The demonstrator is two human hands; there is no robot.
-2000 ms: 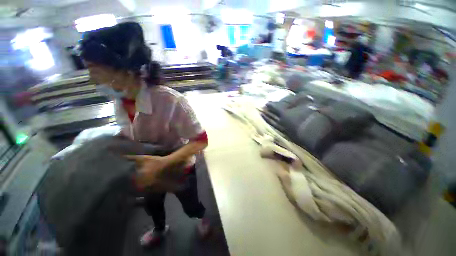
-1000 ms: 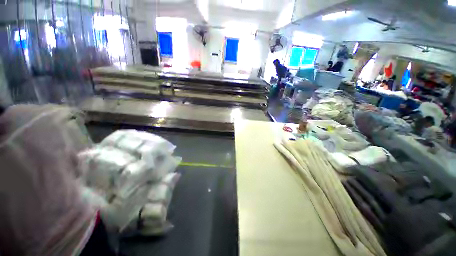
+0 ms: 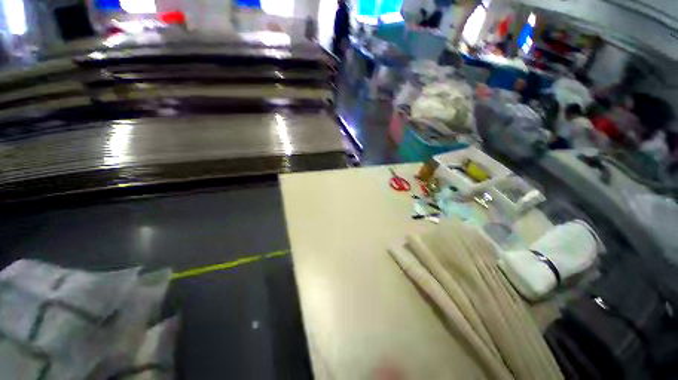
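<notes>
Long folded beige fabric pieces (image 3: 476,297) lie on the pale beige table (image 3: 342,282), running from its middle down to the bottom edge. A white tied bundle (image 3: 554,260) with dark straps lies to their right. Red-handled scissors (image 3: 399,182) and small dark and white items (image 3: 425,216) lie near the table's far end. Neither of my hands can be made out. A small pinkish blur shows at the bottom edge over the table; I cannot tell what it is.
White plastic bins (image 3: 483,178) and a brown jar (image 3: 427,170) stand at the far end. Dark grey bundles (image 3: 602,338) lie at lower right. Whitish wrapped bundles (image 3: 89,319) are on the floor at lower left. Low metal-edged racks (image 3: 215,141) stand ahead; a teal tub (image 3: 424,145) is beyond the table.
The view has turned away from the person who held a dark grey bundle; that person is out of view. The table's far end and bins appear closer.
</notes>
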